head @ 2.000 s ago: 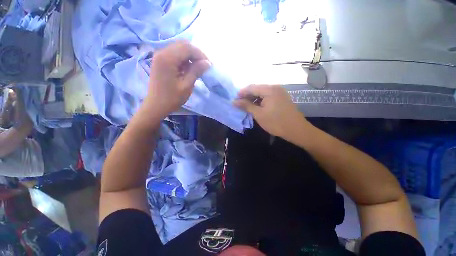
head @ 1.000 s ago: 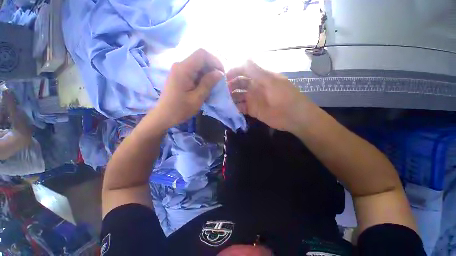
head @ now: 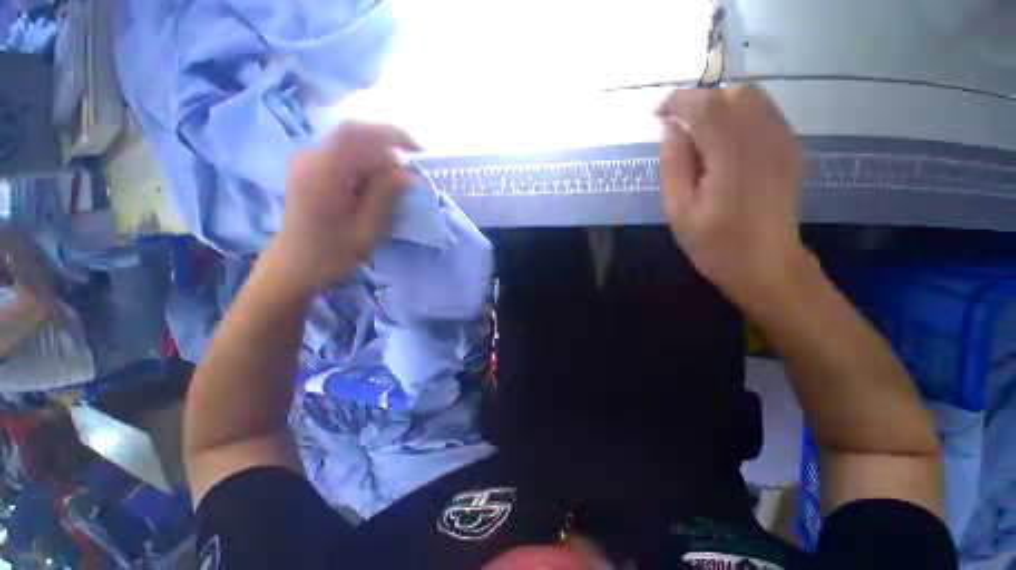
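My left hand (head: 340, 200) is blurred and closed on a light blue garment piece (head: 440, 284), which hangs from its fingers over the table's front edge. More light blue cloth (head: 228, 123) lies heaped on the table behind and left of this hand. My right hand (head: 735, 184) is apart from the cloth, over the ruler strip near the rusty-edged fitting. Its fingers are curled closed and nothing shows in them; a fine thread could not be seen. White glare hides the table between and beyond my hands.
The white machine table (head: 869, 123) has a printed ruler scale (head: 557, 176) along its grey front edge. A crumpled light blue pile (head: 368, 445) lies low at left, with a blue strip (head: 362, 386) across it. A blue slatted crate (head: 936, 334) stands at right. Another person's arm (head: 22, 317) shows at far left.
My hands were together at the blue piece and have moved apart. The left hand went left with the cloth, which now hangs lower; the right hand let go and moved right.
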